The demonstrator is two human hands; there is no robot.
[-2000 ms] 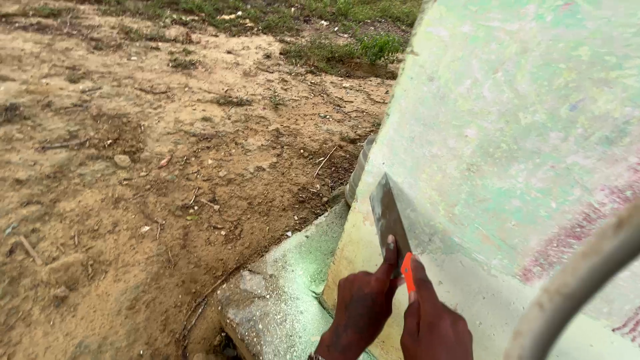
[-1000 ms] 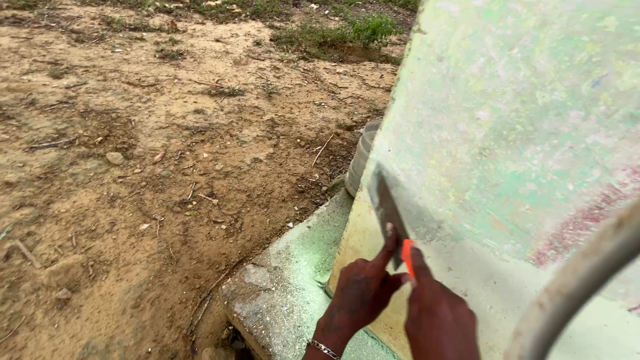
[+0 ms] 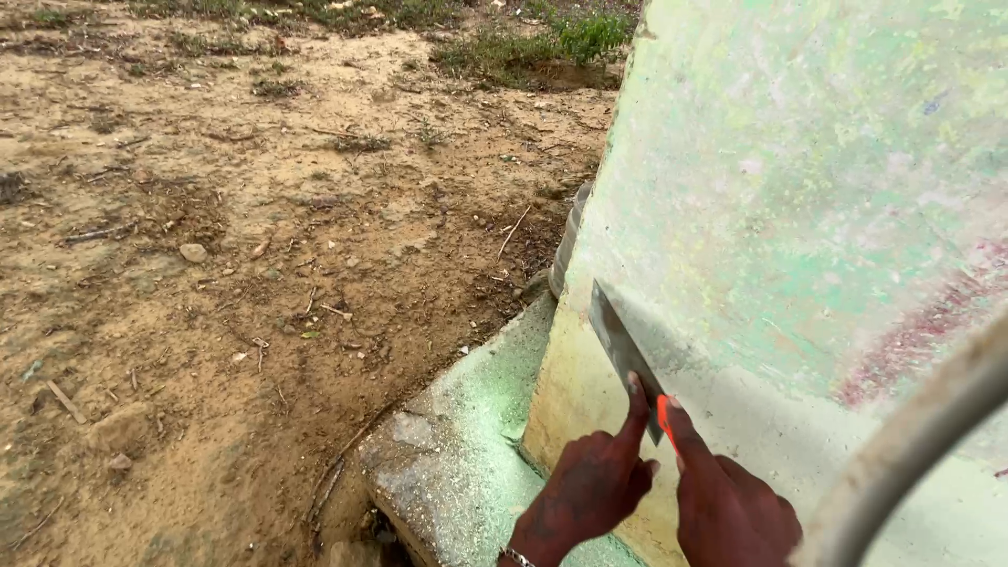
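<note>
A wide metal scraper blade with an orange handle lies slanted against a painted wall with worn green, white and pink paint. My right hand is closed around the handle, index finger or thumb along it. My left hand, with a chain bracelet at its wrist, touches the lower part of the blade with an extended finger. Its other fingers are curled; whether they grip anything cannot be told. The blade's upper corner is near the wall's left edge.
A curved, dirty pale tube crosses the lower right, close to the camera. Below the wall is a concrete ledge dusted with green. A ribbed grey object shows behind the wall's edge. Bare soil with twigs and stones covers the left.
The scraper and both hands stay in much the same place on the wall. The view has shifted slightly, and more of the ribbed object shows than two seconds ago.
</note>
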